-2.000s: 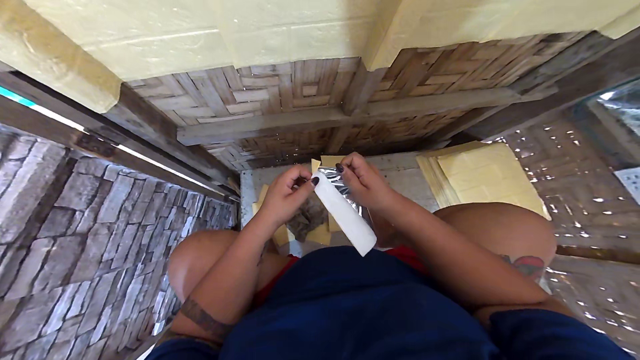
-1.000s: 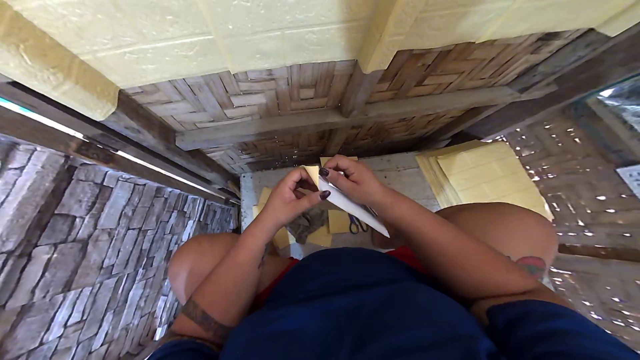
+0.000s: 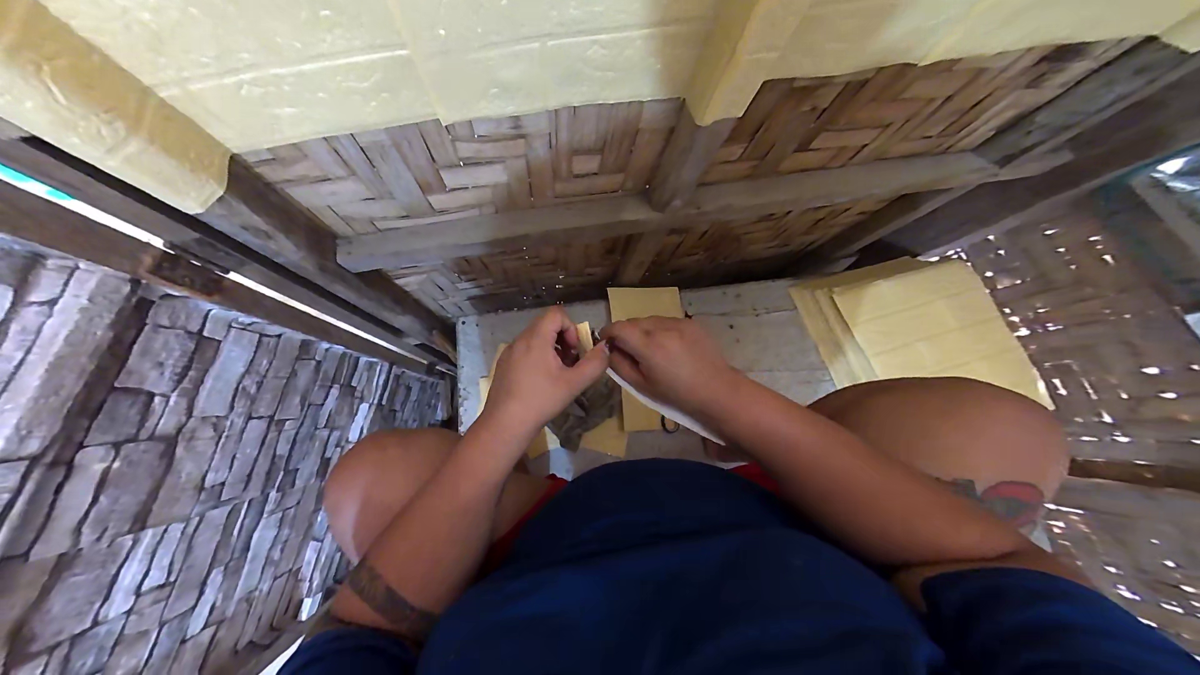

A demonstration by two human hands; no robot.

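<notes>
My left hand [image 3: 544, 367] and my right hand [image 3: 670, 361] meet over the low pale surface between my knees. Between their fingertips is the upper end of a narrow strip with a white face [image 3: 661, 408], which slants down to the right, partly under my right hand. A small yellowish piece [image 3: 586, 336] shows at my left fingertips. Below the hands lie a yellow sheet piece [image 3: 644, 302], a crumpled dark cloth-like thing [image 3: 589, 414] and a dark loop [image 3: 668, 425], perhaps a scissors handle.
A stack of yellow sheets [image 3: 923, 314] lies to the right, by my right knee. Ahead stands a woven bamboo wall [image 3: 562, 155] with wooden battens, its upper part covered in yellow sheeting [image 3: 553, 56]. A stone-patterned surface [image 3: 187, 422] is at the left.
The white strip, broadly visible two seconds ago, is now mostly behind my right hand. The shiny silvery surface seen near it then is out of sight. Both hands have stayed close together.
</notes>
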